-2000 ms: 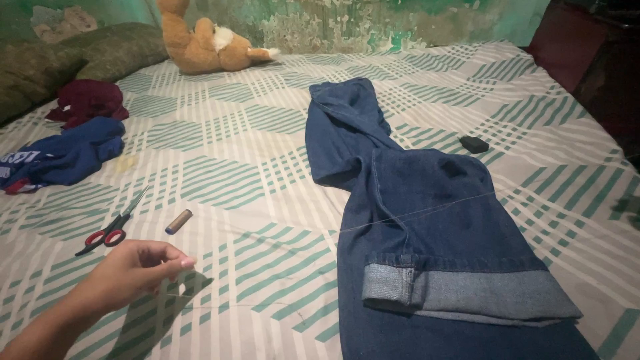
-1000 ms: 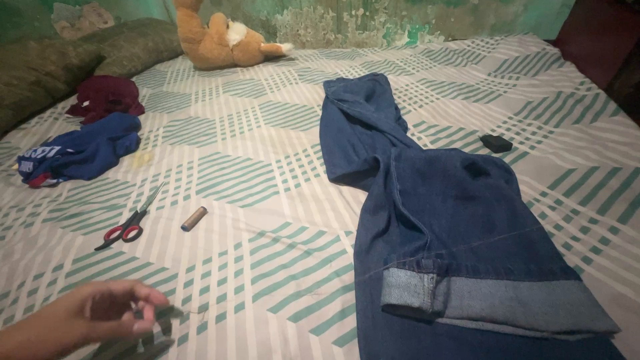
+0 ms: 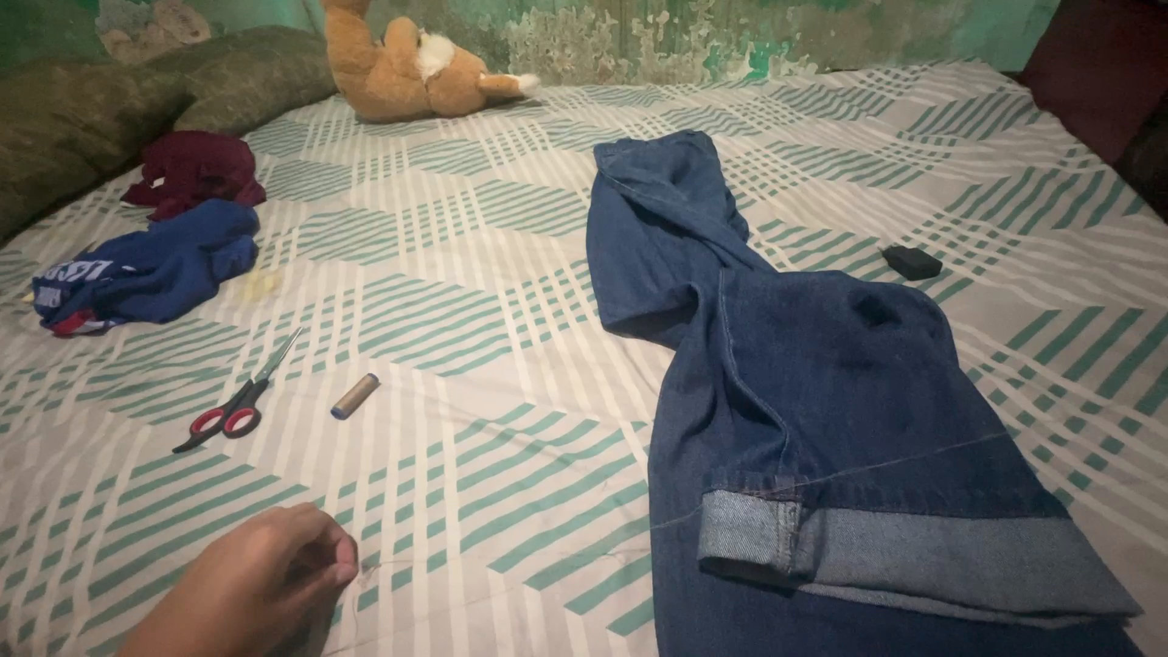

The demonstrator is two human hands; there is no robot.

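Note:
My left hand is low at the left, thumb and fingertips pinched together on a thin thread that trails over the sheet. A thread also crosses the blue denim jeans, which lie at the right with one hem turned up in a paler cuff. Beyond my hand lie scissors with red and black handles, and beside them a small thread spool. Whether a needle is in my fingers cannot be made out. My right hand is out of view.
A patterned bedsheet covers the bed. A blue cloth and a maroon cloth lie at the left by green pillows. An orange plush toy rests by the wall. A small black object lies right of the jeans.
My left hand's fingers, looser and spread one second ago, are now pinched together. The jeans, scissors and spool lie as before.

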